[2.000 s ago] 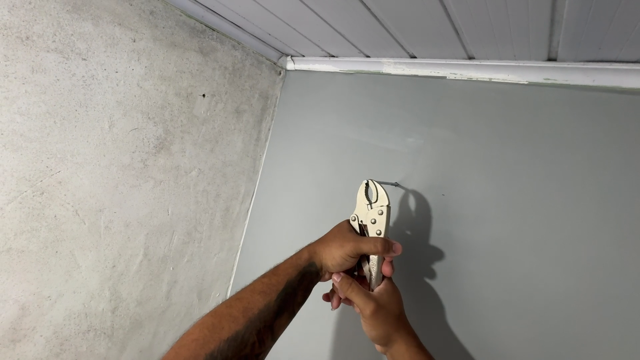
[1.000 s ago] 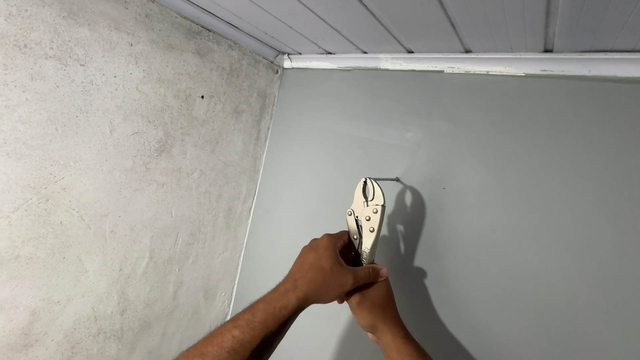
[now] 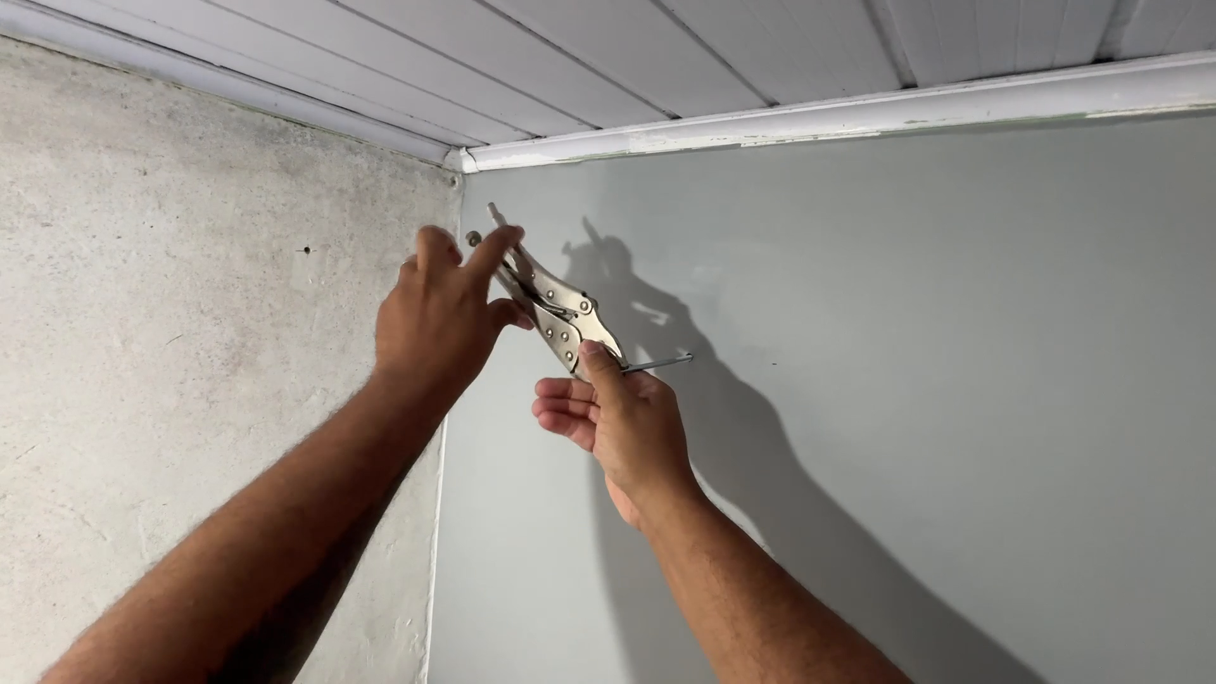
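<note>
Metal locking pliers [image 3: 560, 309] are tilted, with their handles up to the left and their jaws down to the right. My left hand [image 3: 442, 309] is at the handle end, its fingers around the handles. With thumb and fingers, my right hand [image 3: 622, 413] pinches the jaw end and partly hides it. A thin metal nail or screw [image 3: 660, 363] sticks out of the grey wall, its outer end at the jaws beside my right thumb. Whether the jaws are clamped on it cannot be seen.
The painted grey wall [image 3: 950, 380] faces me and bears the shadow of my arms. On the left stands a rough, stained wall [image 3: 190, 332] with a small dark hole [image 3: 306, 250]. White moulding [image 3: 807, 114] runs below the panelled ceiling [image 3: 570, 57].
The pliers' handles have swung from below the jaws to up and left of them. My left hand has risen with the handles; my right hand has gone from the handles to the jaw end.
</note>
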